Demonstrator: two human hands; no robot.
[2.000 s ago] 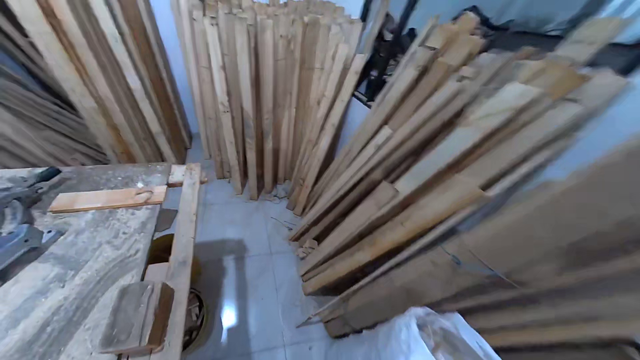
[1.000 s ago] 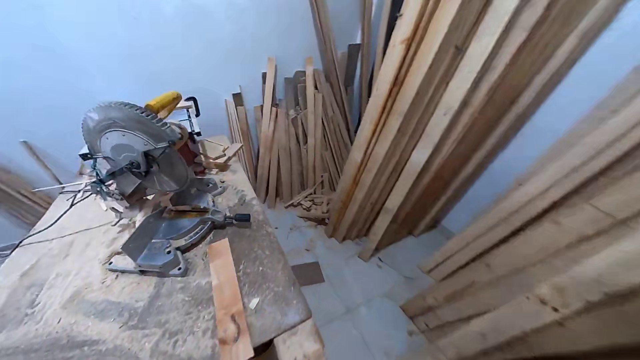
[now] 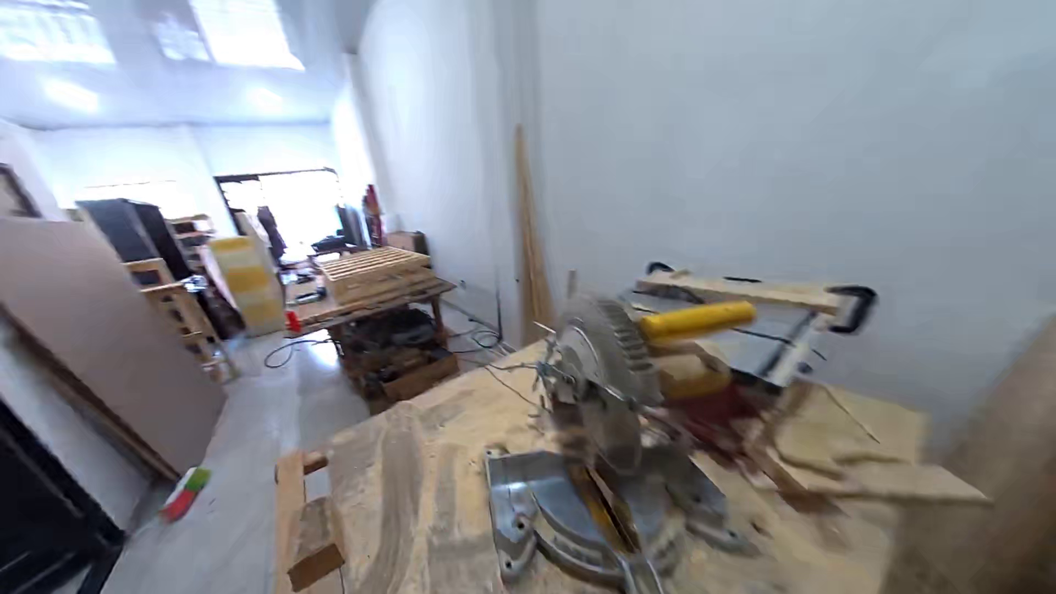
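Neither my left hand nor my right hand shows in the head view. A miter saw [image 3: 598,371] with a yellow motor housing and a toothed round blade guard stands on a dusty wooden workbench [image 3: 412,495]. Its grey metal base [image 3: 569,511] lies at the bench's near part, with a slot running through it. A short wood block [image 3: 316,540] rests at the bench's left edge, on a narrow board. Behind the saw, wood offcuts [image 3: 866,470] lie at the right, near a clamped wooden bar [image 3: 734,290]. The picture is somewhat blurred.
Slatted wooden frames [image 3: 375,268] are stacked on a farther table with a box of dark items beneath. A large panel [image 3: 99,330] leans at the left. Black cables [image 3: 487,338] lie on the floor by the wall. A red, white and green object [image 3: 186,493] lies on the floor.
The view has swung far left, from the leaning boards to the saw and the room beyond. No hand shows in any frame.
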